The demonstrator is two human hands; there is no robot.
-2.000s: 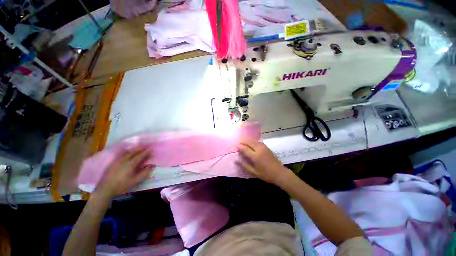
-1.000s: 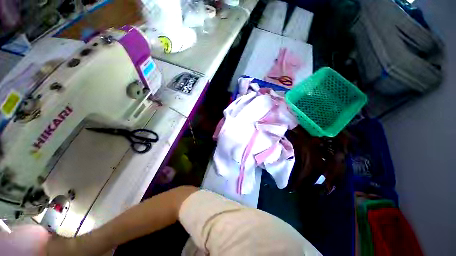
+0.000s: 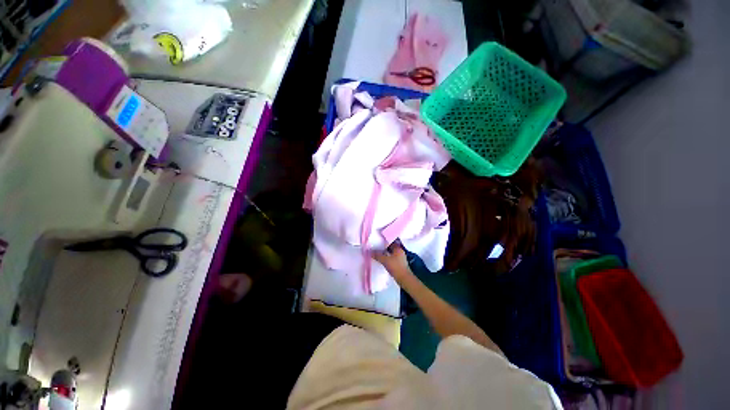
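A heap of pale pink and near-white garment panels [image 3: 372, 180] with darker pink strips lies over a blue basket [image 3: 346, 88] to the right of the machine table. My right hand [image 3: 392, 260] is at the near edge of the heap, its fingers at a panel edge with a darker pink strip. The fingertips are small and partly hidden, so their grip is unclear. My left hand is not in view. The white sewing machine [image 3: 48, 168] stands at the left.
Black shears [image 3: 152, 250] lie under the machine arm. A green basket [image 3: 495, 108] stands beyond the heap, above brown fabric [image 3: 480, 220]. Red-handled scissors [image 3: 420, 76] lie on pink cloth at the back. A red basket [image 3: 628, 324] is at the right. A small object tray [image 3: 218, 116] is on the table.
The view has swung right, away from the needle area. My right hand has moved from the machine table to the panel heap. My left hand has gone out of view.
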